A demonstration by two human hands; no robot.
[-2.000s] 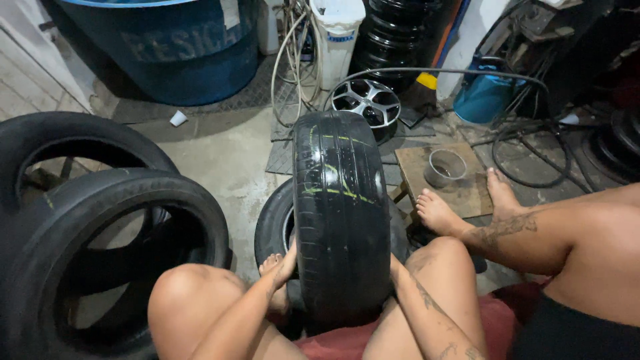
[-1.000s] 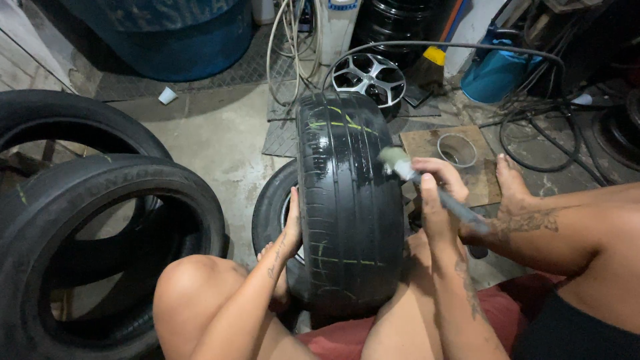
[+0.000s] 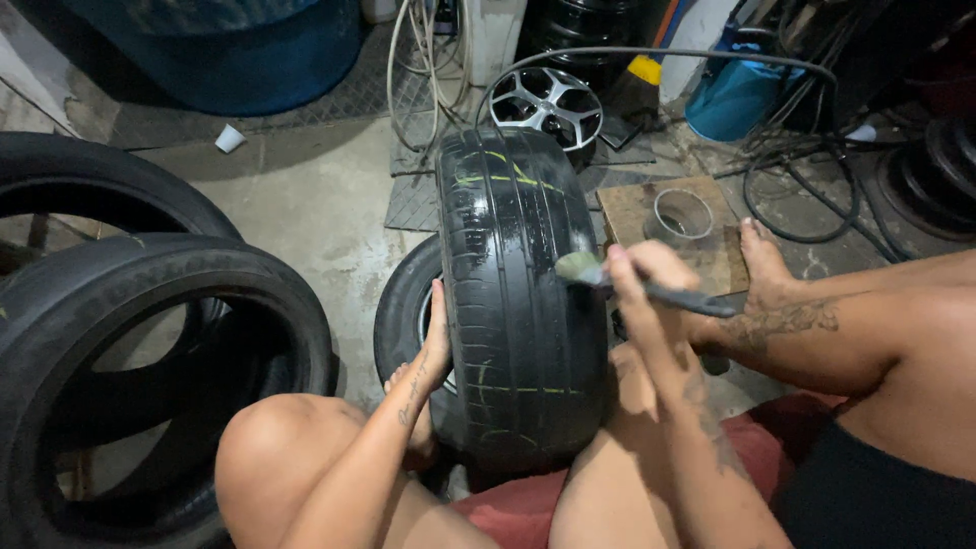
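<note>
A worn black car tire [image 3: 526,305] stands upright between my knees, its tread facing me. Yellow marks cross the tread, and its upper part shines wet. My left hand [image 3: 437,332] lies against the tire's left sidewall, fingers extended; part of it is hidden. My right hand [image 3: 648,278] grips a paintbrush [image 3: 583,270] with a dark handle, its pale bristles at the right side of the tread. Whether the bristles touch the rubber is blurred. Right of the tire, a clear plastic tub [image 3: 683,214] with a little dark liquid sits on a wooden board [image 3: 720,255].
Another tire [image 3: 400,305] lies behind the upright one. Two large tires [image 3: 305,328] are at the left. An alloy wheel [image 3: 547,109], hoses and a blue tub [image 3: 252,57] stand at the back. Another person's tattooed leg [image 3: 823,320] reaches in from the right.
Two seconds ago both hands were at the tire's sides; my right hand has since come up with the brush. The wet shine now spreads farther down the tread. My left hand stays at the left sidewall.
</note>
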